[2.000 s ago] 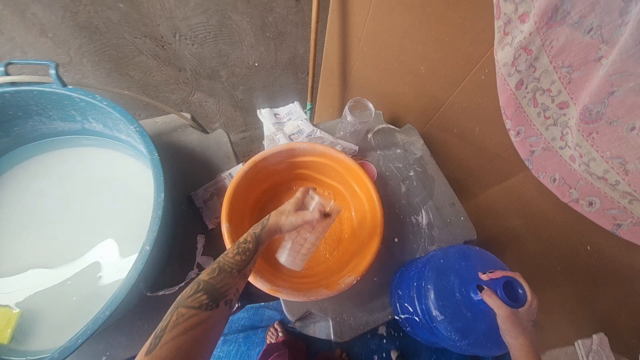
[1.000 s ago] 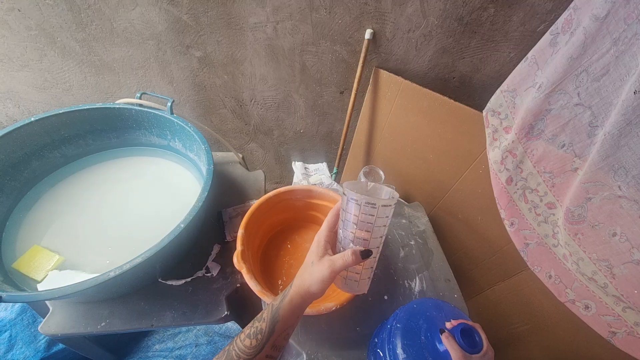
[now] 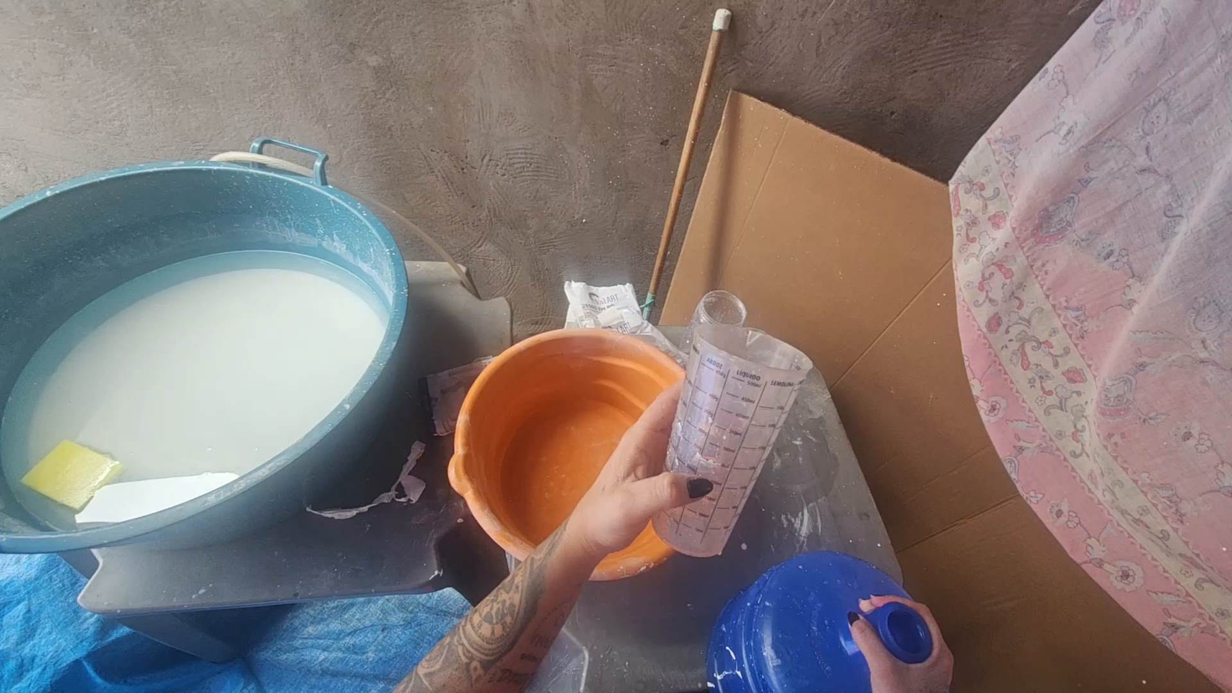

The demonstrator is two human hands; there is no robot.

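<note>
My left hand (image 3: 635,481) grips a clear plastic measuring cup (image 3: 730,443) with printed scales, held upright with a slight tilt over the right rim of an orange plastic basin (image 3: 553,462). The cup looks empty. Powdery residue marks the basin's inside. At the lower right my right hand (image 3: 910,640) is closed round the neck of a blue plastic jug (image 3: 789,626), its opening facing up. Behind the measuring cup stands a clear glass or cup (image 3: 722,308), partly hidden.
A large teal tub (image 3: 380,356) of milky liquid stands left, holding a yellow sponge (image 3: 72,474) and a white piece. Behind the basin lie printed packets (image 3: 606,303). A wooden stick (image 3: 688,144) leans by cardboard (image 3: 818,212); pink patterned cloth (image 3: 1107,289) hangs right. Grey tables (image 3: 289,577) support things.
Two seconds ago my left hand held the measuring cup down inside the orange basin; it has since lifted it to the basin's right rim. My right hand stays on the jug's neck. The view has tilted upward.
</note>
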